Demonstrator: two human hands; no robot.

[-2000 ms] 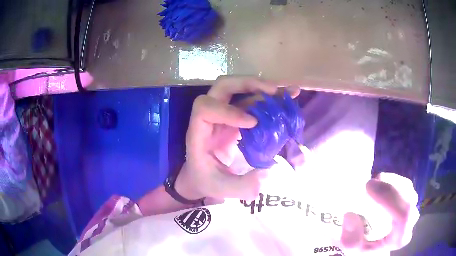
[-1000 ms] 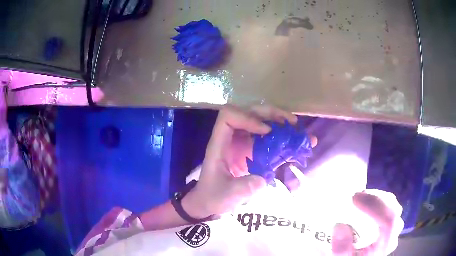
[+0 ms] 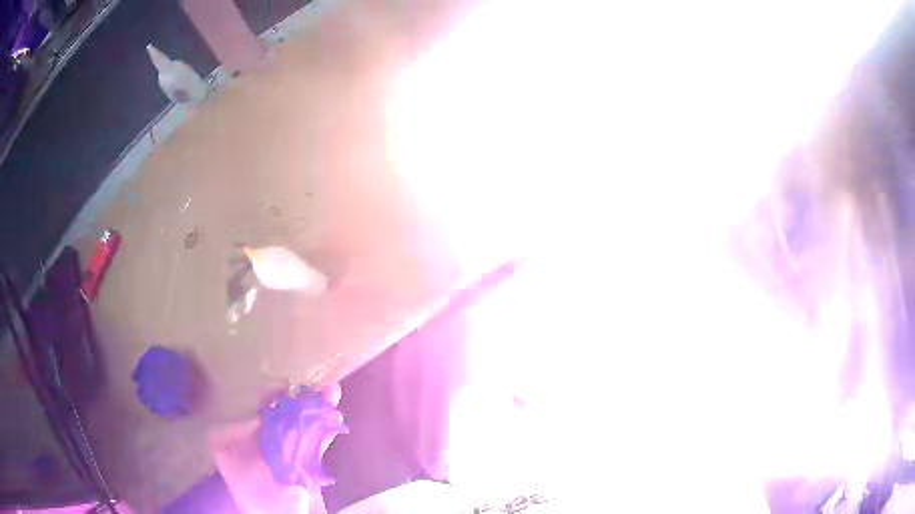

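A blue spiky hair piece [image 3: 301, 437] is held at the lower left, beside the bench's near edge. My left hand [image 3: 244, 464] is around it, blurred and partly hidden behind it. A second blue hair piece [image 3: 164, 381] lies on the tan bench [image 3: 201, 311], left of the held one. A white glue bottle [image 3: 286, 271] with a yellowish tip lies on the bench above them. My right hand cannot be seen; strong white glare covers the middle and right of the picture.
A red lighter [image 3: 101, 263] and a flat dark wallet or case [image 3: 65, 326] lie at the bench's left side, near thin black cables [image 3: 60, 412]. Another white bottle [image 3: 178, 80] is at the far edge, beside a pinkish arm-like shape [image 3: 223, 35].
The view has swung right and up, so the held piece shows lower left. The bottles, lighter and wallet have come into view. Glare has spread, and my right hand no longer shows.
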